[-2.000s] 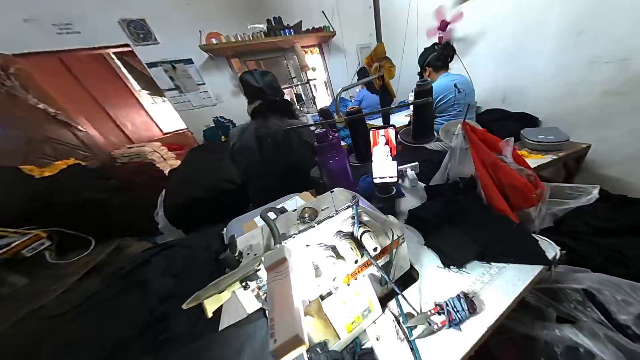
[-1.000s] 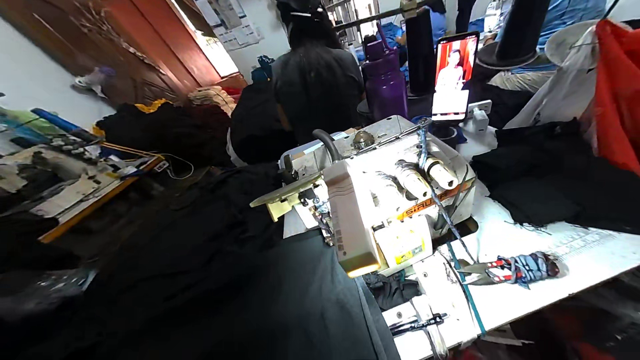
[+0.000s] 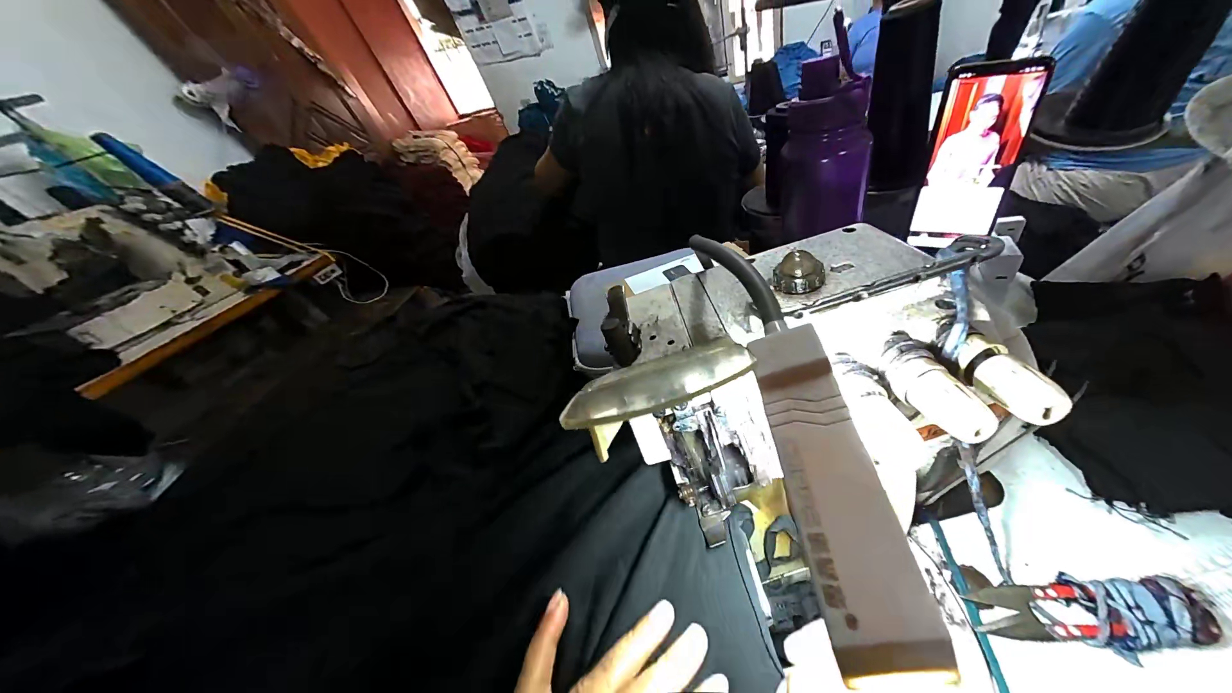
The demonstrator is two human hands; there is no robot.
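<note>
An overlock sewing machine (image 3: 828, 269) stands on a white table, its presser foot (image 3: 712, 529) at the edge of black fabric (image 3: 616, 577) that spreads far to the left. My left hand (image 3: 626, 654) lies on this fabric at the bottom, fingers spread, nothing gripped. A small pale patch at the bottom, beside the machine's long grey-brown lamp or cover (image 3: 847, 510), may be fingertips of my right hand; its hold cannot be told. Thread snips with a cloth-wrapped handle (image 3: 1126, 611) lie on the table at right.
A phone (image 3: 982, 149) stands upright behind the machine, next to a purple bottle (image 3: 826, 159) and black thread cones (image 3: 900, 96). A person (image 3: 654, 144) sits ahead, back turned. More black cloth (image 3: 1136, 385) lies at right; another machine table (image 3: 202, 332) is at left.
My left hand has come into view on the black fabric; no hand shows in the earlier frames. The view has moved closer to the machine.
</note>
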